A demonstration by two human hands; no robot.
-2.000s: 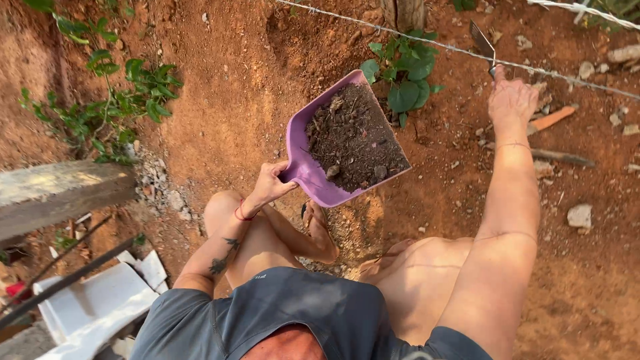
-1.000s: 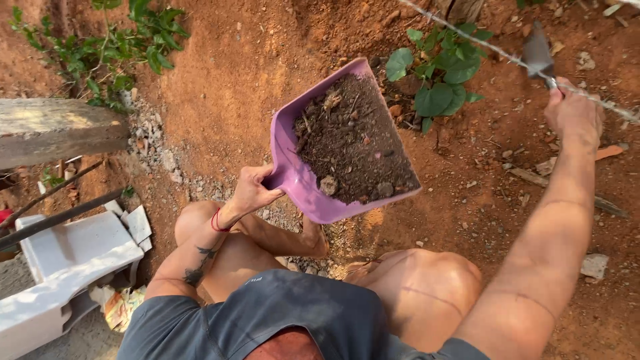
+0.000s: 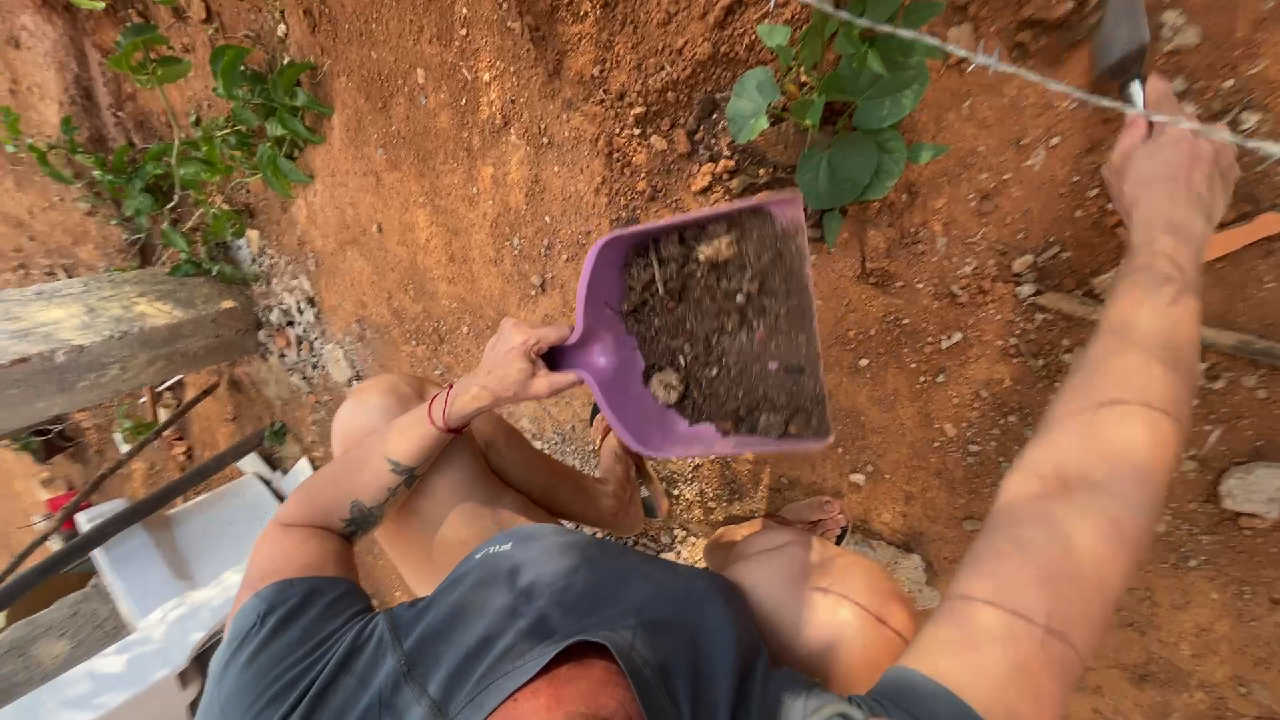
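A purple plastic dustpan [image 3: 605, 345] full of dark soil [image 3: 735, 320] with small stones is in the middle of the view. My left hand [image 3: 522, 362] grips its short handle from the left. At the upper right my right hand [image 3: 1172, 165] is closed around the handle of a small trowel [image 3: 1121, 45], whose metal blade points to the top edge. A strand of barbed wire [image 3: 985, 60] passes across the view at the trowel's handle and my right hand; whether it touches them, I cannot tell.
A leafy green plant [image 3: 840, 165] grows beyond the dustpan, another [image 3: 255, 130] at upper left. A wooden post [image 3: 125, 345] and a dark bar [image 3: 140, 515] come in from the left, above white panels [image 3: 190, 545]. A stick [image 3: 1235, 342] and a stone [image 3: 1250, 490] lie at right.
My right hand, with the trowel, has moved outward to the right since the oldest frame. The dustpan stays in my left hand and has tilted slightly. The view has shifted a little.
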